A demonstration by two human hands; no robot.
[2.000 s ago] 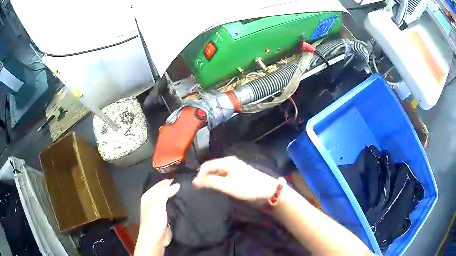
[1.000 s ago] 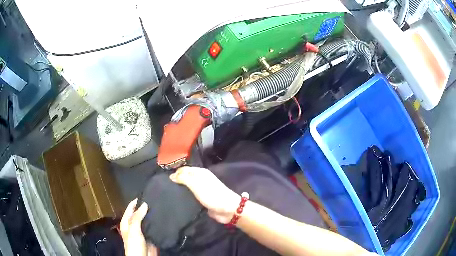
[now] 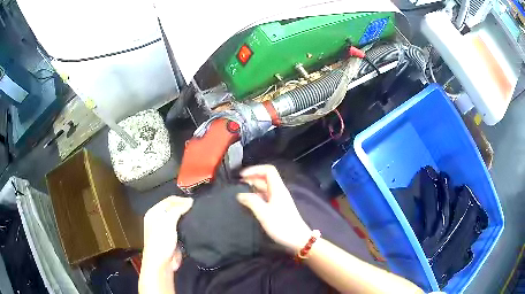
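A black pouch (image 3: 216, 227) is spread between my two bare hands, its top edge just below the toothed front of the red-orange trimmer head (image 3: 204, 154). Whether it touches the teeth is hard to tell. My left hand (image 3: 163, 229) holds the pouch's left side, thumb near the top corner. My right hand (image 3: 269, 201) holds its upper right edge between thumb and fingers, right of the trimmer head. A pale thread line shows at the pouch's lower edge. Dark cloth (image 3: 322, 221) lies over my lap beneath.
A blue tote (image 3: 397, 143) with black pieces stands at right. The green trimmer housing (image 3: 311, 51) and grey ribbed hose (image 3: 314, 92) are ahead. At left are a speckled block (image 3: 140, 149), a brown carton (image 3: 80, 207) and a white bin (image 3: 43, 229) with black pieces.
My right hand has moved up and right from the trimmer's front to the pouch's right edge. My left hand has moved up and slightly right. The pouch has shifted right and turned.
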